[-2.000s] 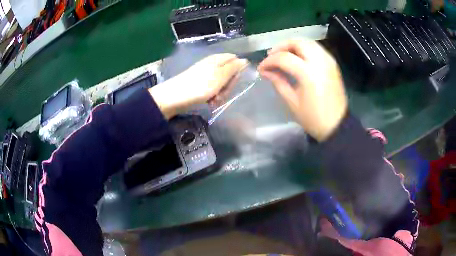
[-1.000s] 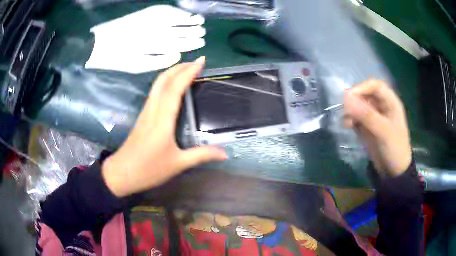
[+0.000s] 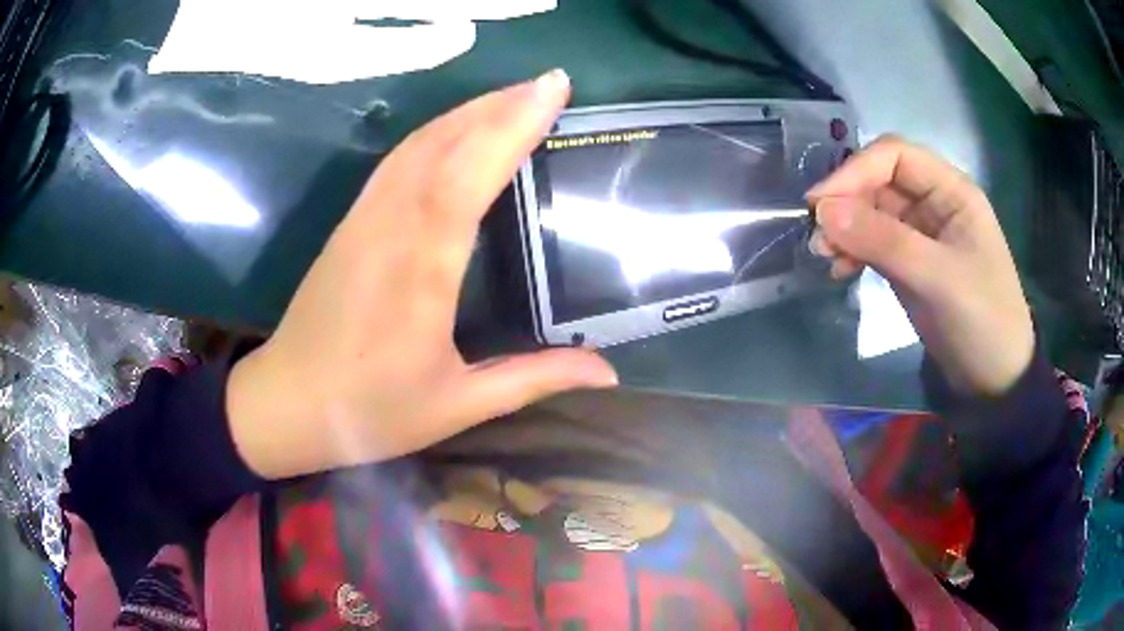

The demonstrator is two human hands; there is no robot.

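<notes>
The grey video speaker (image 3: pixel 690 311) lies on the green bench, screen up, slightly tilted in view. Its dark glossy screen (image 3: pixel 616 197) shows small yellow lettering at the top left and a strong white glare. My left hand (image 3: pixel 395 284) spans the speaker's left end, fingertips at the top left corner and thumb at the lower edge. My right hand (image 3: pixel 931 253) is pinched over the control panel at the right end, on what looks like the edge of a thin clear film (image 3: pixel 764 240) over the screen. The dial is mostly hidden.
A white glove (image 3: pixel 308 37) lies at the upper left. A black cable loop (image 3: pixel 721 43) is behind the speaker. Hazy plastic sheet (image 3: pixel 906 86) lies at the upper right, before dark housings (image 3: pixel 1072 234) at the right edge. Crumpled clear wrap (image 3: pixel 68 382) is at the lower left.
The view has moved closer over the speaker. My right hand has moved from beside the speaker to over its control panel. My left hand stays at the left end.
</notes>
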